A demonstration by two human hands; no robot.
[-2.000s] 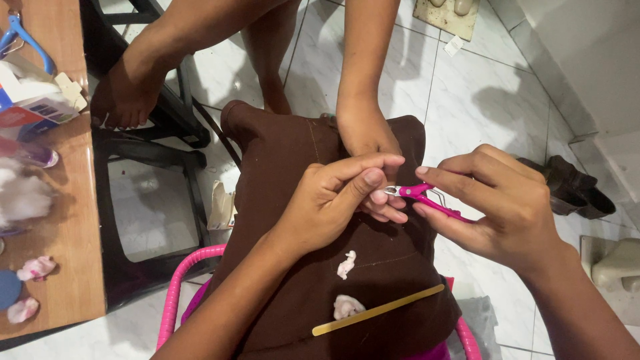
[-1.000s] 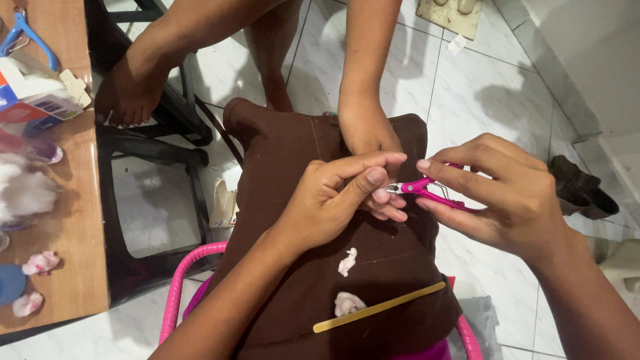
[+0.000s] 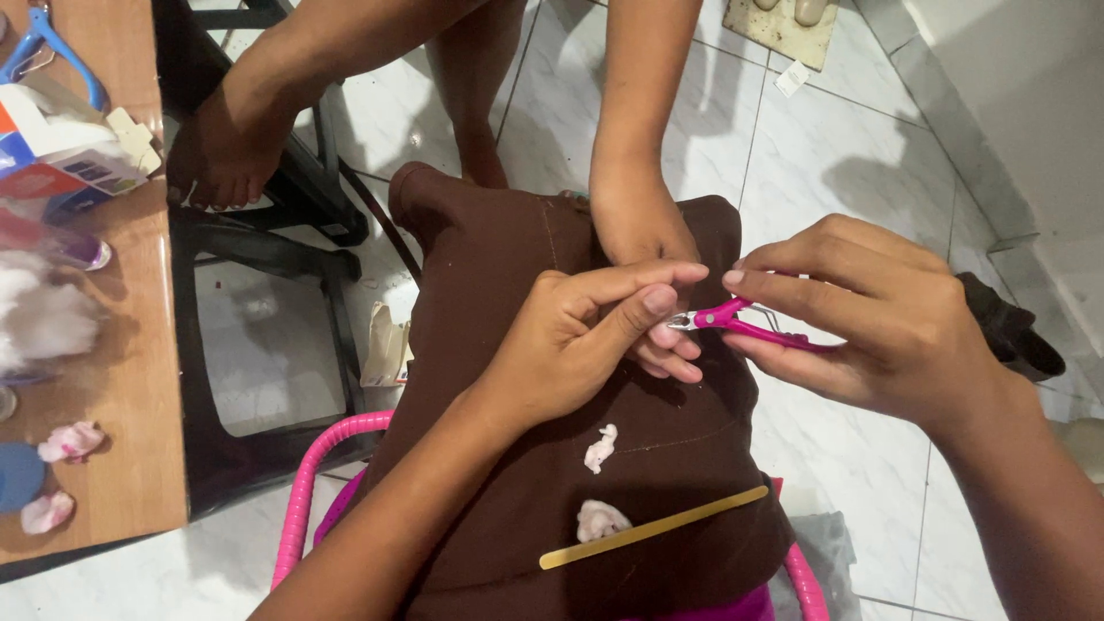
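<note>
My right hand (image 3: 862, 319) holds pink-handled cuticle nippers (image 3: 724, 317) around their handles. The metal jaws touch a fingertip of another person's hand (image 3: 642, 216), which reaches in from the top. My left hand (image 3: 578, 336) grips that person's fingers, its thumb and forefinger close to the jaws; part of the held hand is hidden behind it. Beneath lies a brown cloth (image 3: 492, 302) over the lap. On it rest a small twisted piece of cotton (image 3: 600, 448), a larger cotton wad (image 3: 601, 521) and a yellow nail file (image 3: 655, 527), set at a slant.
A wooden table (image 3: 147, 345) at left bears a cotton mass (image 3: 43, 310), stained cotton pieces (image 3: 71, 442), a box (image 3: 69, 164) and a blue-handled tool (image 3: 65, 56). A black stool (image 3: 194, 371) stands beside it. Pink tubing (image 3: 297, 492) edges the seat. Dark shoes (image 3: 1013, 332) lie at right.
</note>
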